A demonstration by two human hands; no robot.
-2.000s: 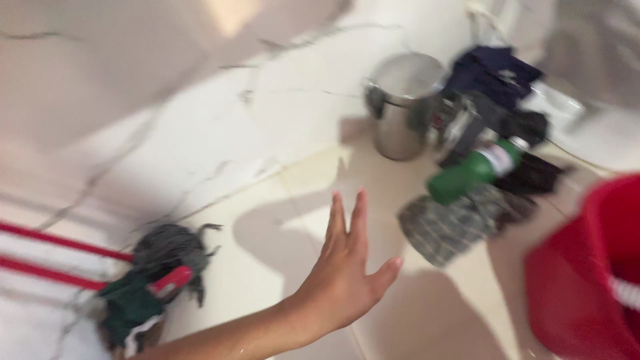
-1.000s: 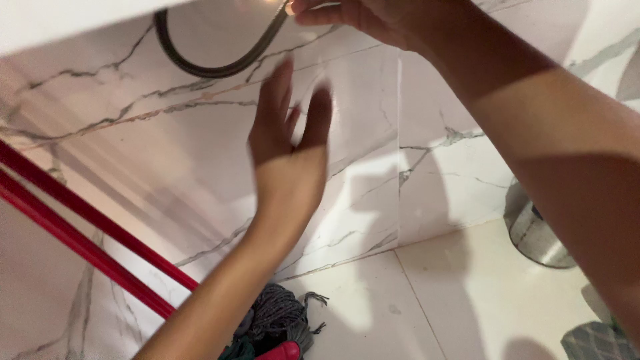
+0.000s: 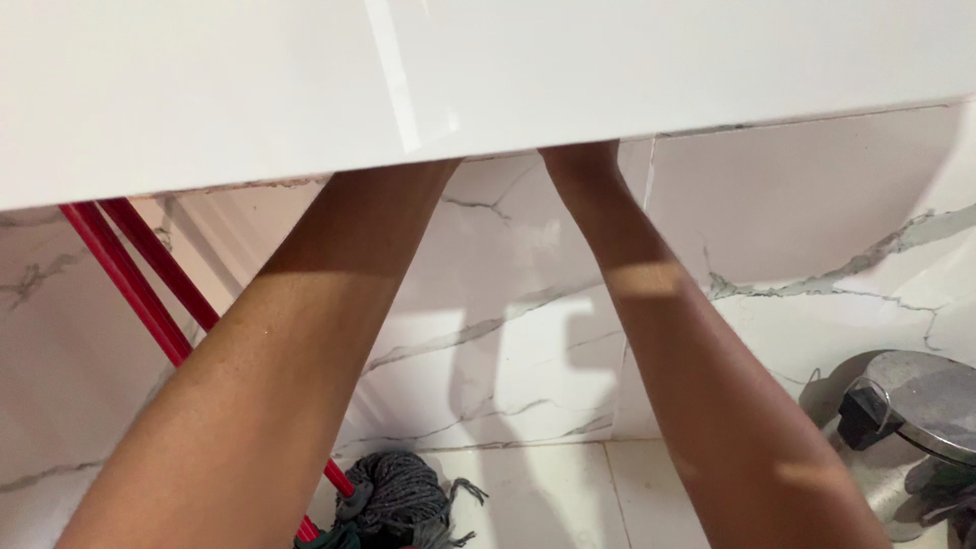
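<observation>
Both my forearms reach up and under the front edge of a glossy white slab (image 3: 534, 69), which looks like a countertop or basin. My left hand is hidden beneath it; only the arm shows, left of centre. My right hand is mostly hidden too, with just the wrist part (image 3: 583, 162) showing at the slab's edge. What either hand touches cannot be seen. Behind the arms is a wall of white, grey-veined marble-look tile (image 3: 488, 252).
Two red poles (image 3: 145, 297) lean at the left, behind my left arm. A grey string mop head (image 3: 393, 492) rests on the pale floor tiles (image 3: 549, 488). At the lower right stands a metal pedal bin (image 3: 926, 396) with dark cloth beside it.
Both hands have gone out of sight under the white slab; one second ago they showed below it, near a dark curved hose. The view has shifted, and the slab fills more of it.
</observation>
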